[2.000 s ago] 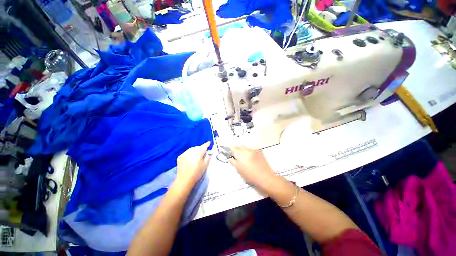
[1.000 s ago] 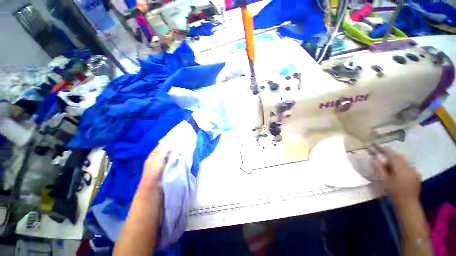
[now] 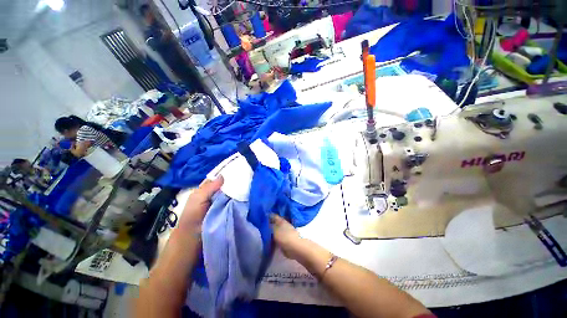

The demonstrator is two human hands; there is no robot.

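Note:
My left hand point(image 3: 204, 197) grips the pale grey-blue cloth point(image 3: 229, 239) at the left of the table. My right hand point(image 3: 285, 236) holds the royal blue cloth point(image 3: 264, 202) beside it, fingertips partly hidden by fabric. A short dark strip point(image 3: 247, 154) lies on the white part of the piece. More royal blue cloth point(image 3: 217, 140) lies crumpled behind. The cloth is left of the presser foot point(image 3: 378, 202) and apart from it. Thread snips point(image 3: 547, 241) with a dark blue handle lie by the machine base at the right.
The white sewing machine point(image 3: 460, 168) stands at the right, with a white disc point(image 3: 469, 239) below its arm. An orange-handled tool point(image 3: 370, 81) stands upright at its left end. The light-blue lamp point(image 3: 331, 161) is behind the cloth. A person in a striped top point(image 3: 93, 135) sits far left.
My right hand has moved from the machine's right side back left onto the cloth. The garment piece is lifted and gathered between both hands. The view has swung left.

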